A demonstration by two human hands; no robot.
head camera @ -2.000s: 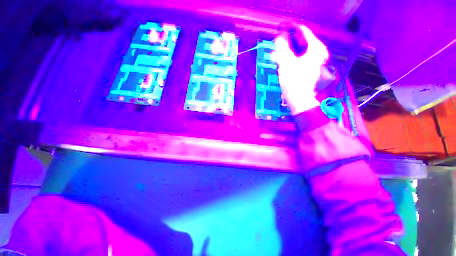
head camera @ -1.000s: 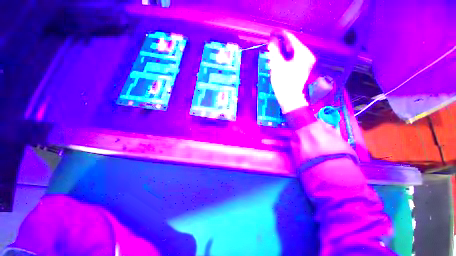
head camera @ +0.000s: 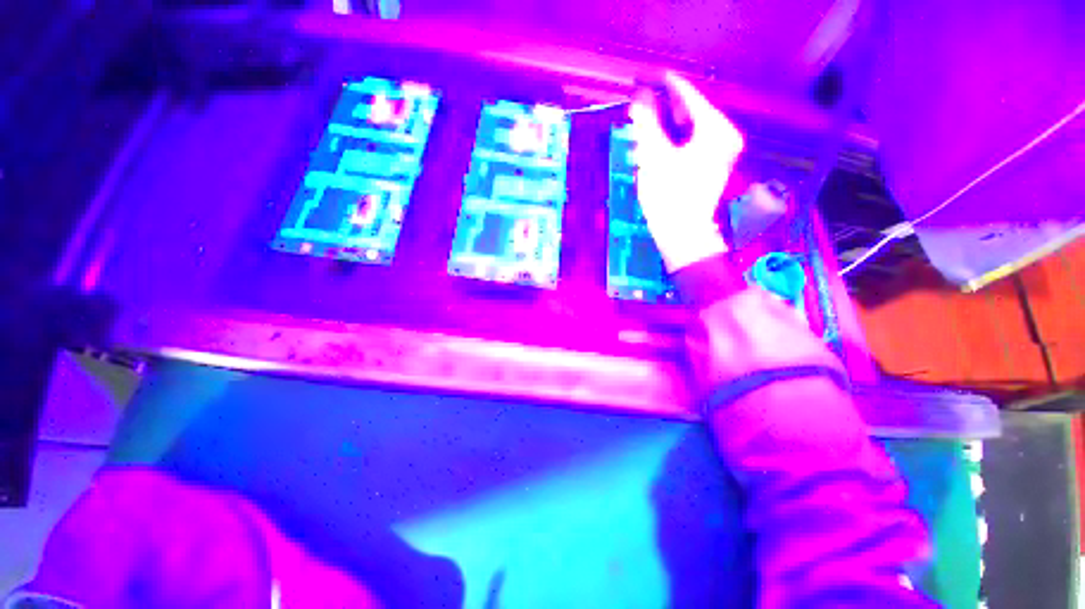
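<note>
Three glowing cyan circuit board panels with pink-red spots lie side by side on the violet-lit bed: the left panel (head camera: 357,169), the middle panel (head camera: 512,194) and the right panel (head camera: 634,244). My right hand (head camera: 687,173), in a glowing white-pink glove, is over the right panel and hides part of it. It is closed on a touch-up tool whose thin pale shaft (head camera: 597,107) points left to the top right corner of the middle panel. Whether the tip touches cannot be told. My left hand is not in view; a pink sleeve shows at the lower left.
A teal pot (head camera: 777,276) and a pale container (head camera: 759,209) are right of my hand. A metal edge (head camera: 452,371) borders the bed, with a green-teal mat (head camera: 559,523) in front. A thin pale line (head camera: 970,184) hangs at upper right, above an orange-red surface (head camera: 952,327).
Over two seconds my right hand and tool shifted slightly left in the picture. The panels moved a little lower in view. In the last second there is only a very slight shift.
</note>
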